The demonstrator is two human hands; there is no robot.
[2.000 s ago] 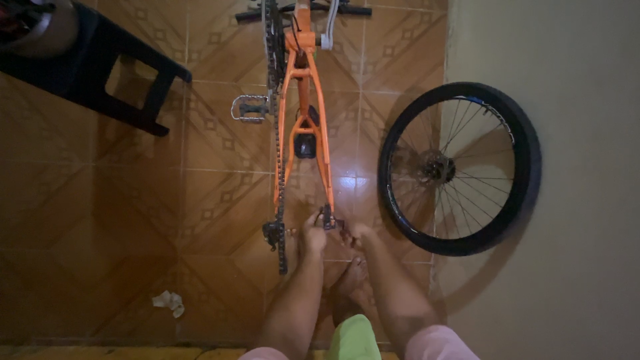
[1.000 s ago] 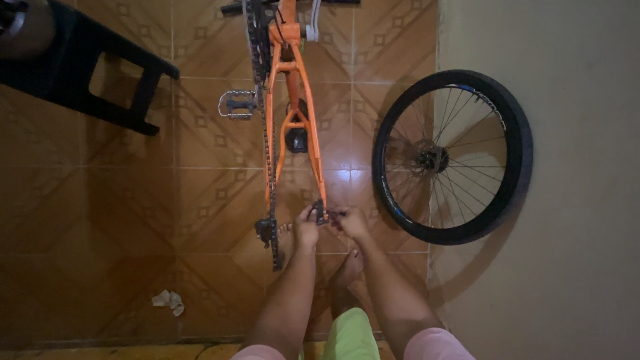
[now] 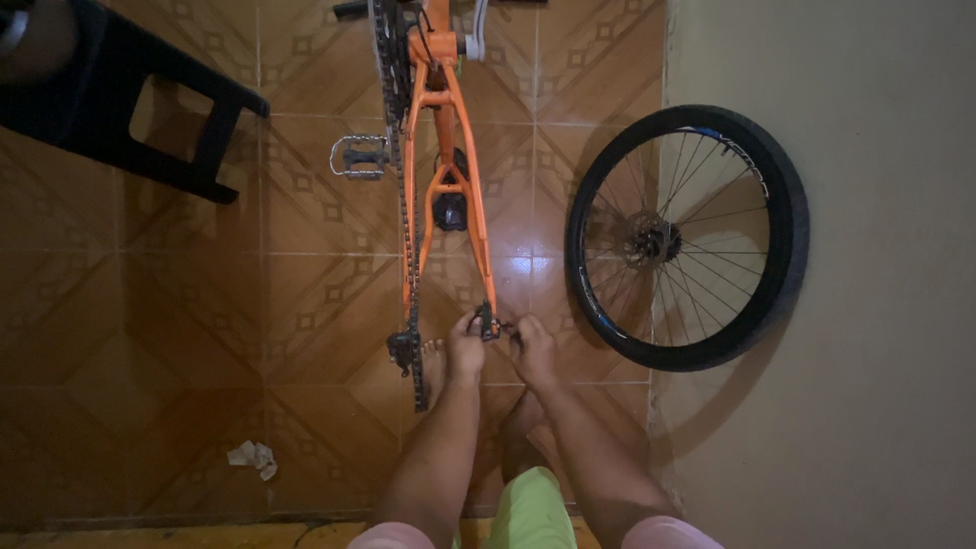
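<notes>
An orange bicycle frame (image 3: 474, 206) stands in the middle of the view, its rear end toward me and no wheel between the stays. On its right rear tip sits a dark disc brake caliper (image 3: 490, 322). My left hand (image 3: 467, 347) grips the caliper from the left. Just right of it, my right hand (image 3: 534, 347) pinches a small thin tool (image 3: 507, 327), whose kind I cannot tell, pointing at the caliper. The chain (image 3: 412, 259) runs along the left stay to the rear derailleur (image 3: 400, 351), left of my hands.
A bicycle wheel (image 3: 789, 229) with a black tire leans against the wall (image 3: 877, 305) at the right. A dark plastic stool (image 3: 99, 84) stands at the upper left. A pedal (image 3: 364, 157) sticks out left of the frame. Crumpled paper (image 3: 254, 457) lies on the tiled floor (image 3: 191, 320).
My right hand has shifted slightly away from the caliper since one second ago. My left hand stays at the caliper. The frame and wheel have not plainly moved.
</notes>
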